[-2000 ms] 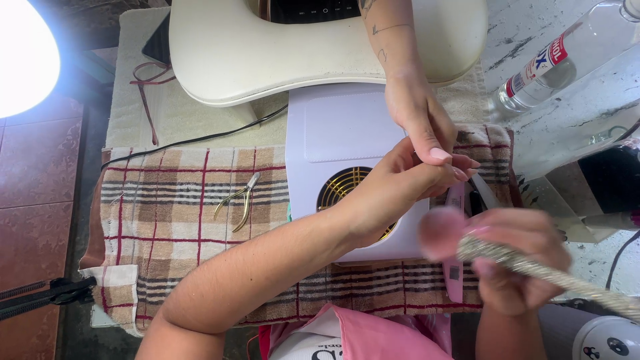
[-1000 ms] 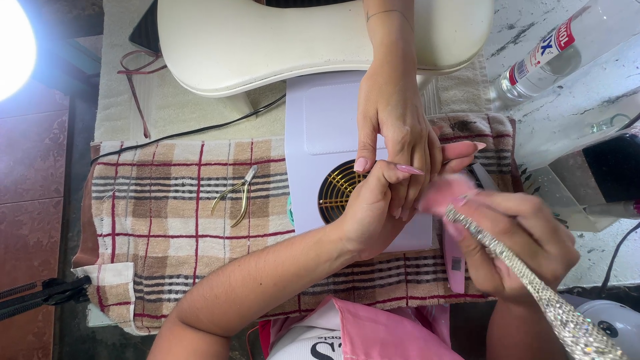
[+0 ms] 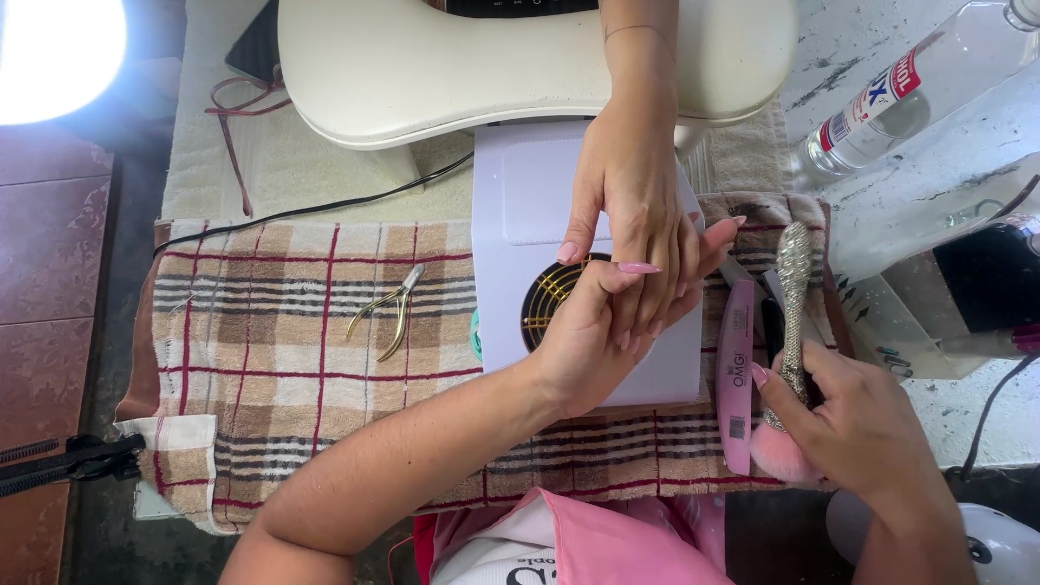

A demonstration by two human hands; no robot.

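Note:
My left hand (image 3: 597, 337) supports the fingers of another person's hand (image 3: 642, 195) from below, my thumb lying over them. That hand is palm down, above a white nail dust collector (image 3: 528, 187) with a round black and gold fan grille (image 3: 543, 305). At the right, my right hand (image 3: 853, 414) is closed around a soft pink dust brush (image 3: 795, 325) with a glittery handle; its bristles point down toward the towel's front edge. Beside the brush lies a pink nail file (image 3: 736, 382). Golden cuticle nippers (image 3: 394, 313) rest on the checked towel (image 3: 268, 325) at left.
A cream armrest (image 3: 447, 73) stands behind the dust collector. A clear alcohol bottle (image 3: 902, 89) lies at the upper right, near a translucent container (image 3: 894, 321). A black cable (image 3: 325, 213) crosses the towel. A bright lamp (image 3: 61, 57) shines at the upper left.
My right hand has moved right and down, away from the other person's fingers; the brush now has its bristles toward me. The other person's hand has turned palm down since the earliest frame.

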